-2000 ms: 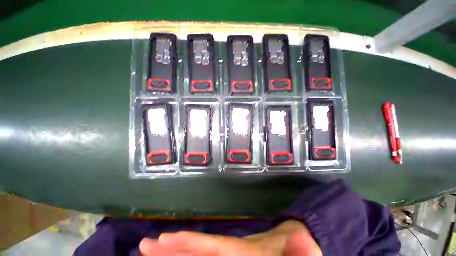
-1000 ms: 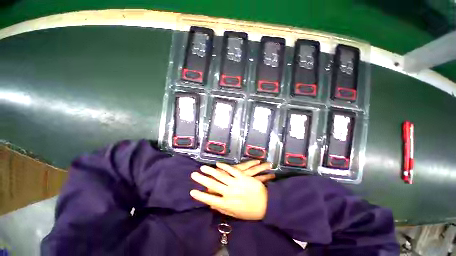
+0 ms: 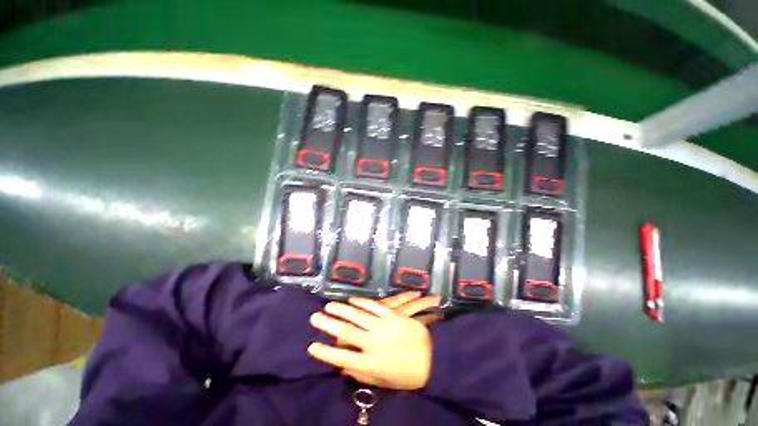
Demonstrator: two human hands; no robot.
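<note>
A clear blister tray (image 3: 515,203) lies on the dark green surface, with two rows of black keypad phones, backs up. The back row phones, such as the leftmost (image 3: 322,129), have grey patches. The near row phones, such as the rightmost (image 3: 540,256), have bright white patches. Each has a red-outlined oval at its near end. My right hand (image 3: 374,341) lies flat with fingers apart, just below the tray's near edge. My left hand (image 3: 419,305) is mostly hidden under it; only some spread fingers show. I see nothing held.
Red-and-white marker pens (image 3: 652,270) lie right of the tray. A pale edge rail (image 3: 199,65) runs behind it, with the brighter green belt (image 3: 349,42) beyond and a grey post (image 3: 706,104) at right. A brown cardboard box (image 3: 33,329) shows at lower left.
Two seconds ago one hand was partly visible at the bottom edge; then the hands came together, crossed by the tray. Since one second ago, only the view has shifted; the hands stay crossed.
</note>
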